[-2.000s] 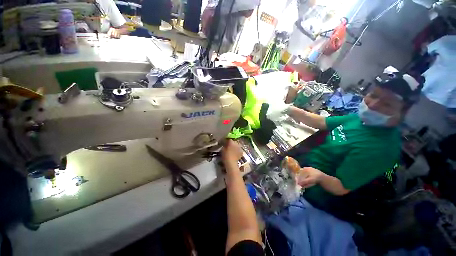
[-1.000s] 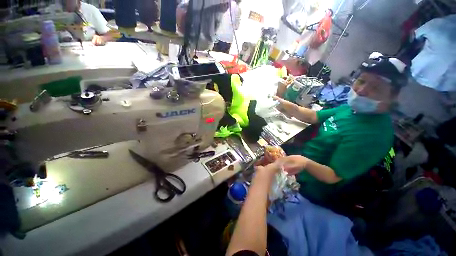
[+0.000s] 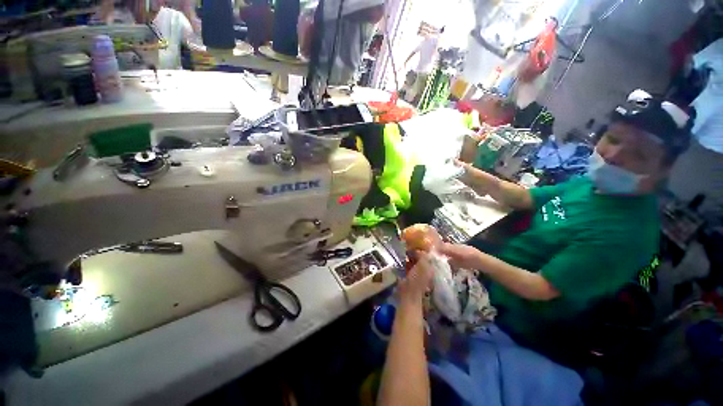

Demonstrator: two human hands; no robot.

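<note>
My right hand (image 3: 418,273) reaches forward from the bottom and touches an orange-brown food item (image 3: 420,236) in a crumpled clear plastic bag (image 3: 450,295). The coworker's hand (image 3: 460,255) is on the bag from the right. My fingers are blurred and partly hidden against the item, so their grip cannot be made out. My left hand is out of the picture.
The cream sewing machine (image 3: 289,188) stands at left. Black shears (image 3: 273,304) lie on the bed's front edge, by the parts tray (image 3: 363,271). A blue-capped bottle (image 3: 384,318) is below. The coworker in green (image 3: 591,238) sits at right.
My right hand has moved from beside the machine end, past the parts tray, to the food item. The coworker's hand and the bag have come nearer to it.
</note>
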